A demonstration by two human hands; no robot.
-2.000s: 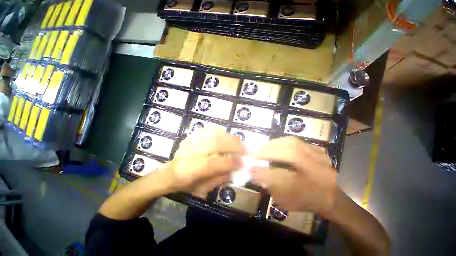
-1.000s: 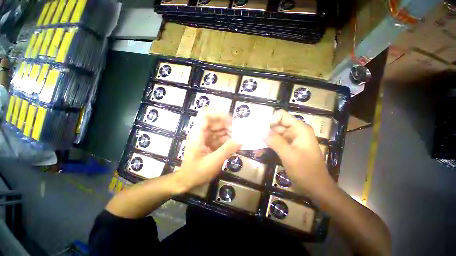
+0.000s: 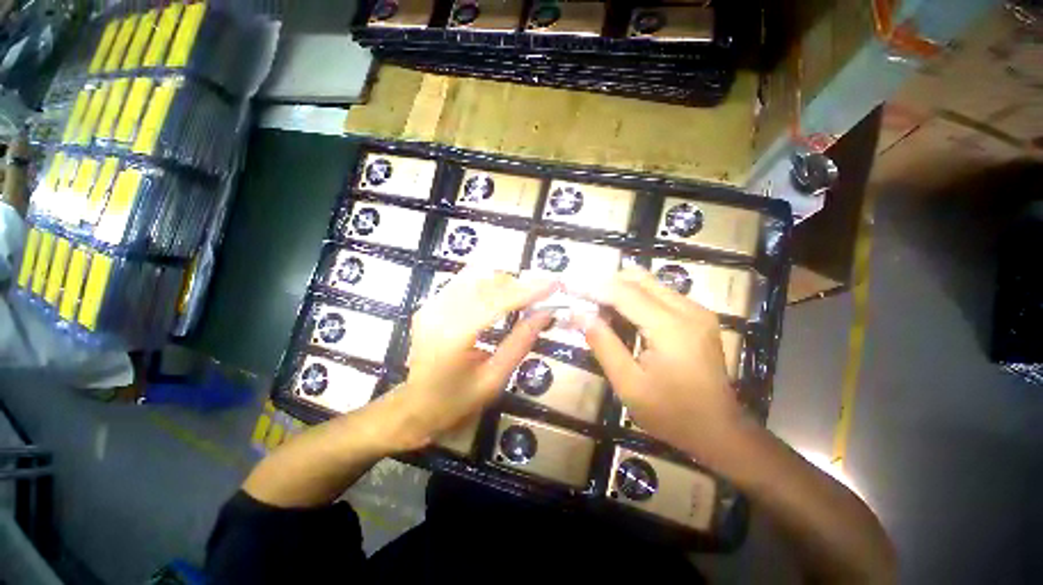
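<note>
The black tray (image 3: 300, 311) holds gold housings, one per pocket, each with a round dark-and-silver motif. A small white wipe (image 3: 560, 306) is between the fingertips of both hands over the middle of the tray. My left hand (image 3: 463, 349) pinches its left side. My right hand (image 3: 669, 349) pinches its right side. The hands hide several housings in the middle. A gold housing (image 3: 663, 485) shows in full at the near right corner. Glare blurs the wipe's outline.
A stack of similar filled black trays (image 3: 549, 57) stands beyond on a wooden board (image 3: 503, 123). Clear trays with yellow-faced items (image 3: 109, 194) are stacked at left by the dark green surface (image 3: 269, 229). A pale post (image 3: 852, 97), a silvery round-topped vessel (image 3: 813, 171) and brown cartons (image 3: 961, 126) are at right.
The bright white piece was spread wider between the hands one second ago; now it is small and bunched. The fingertips of both hands have come closer together. The tray has barely moved.
</note>
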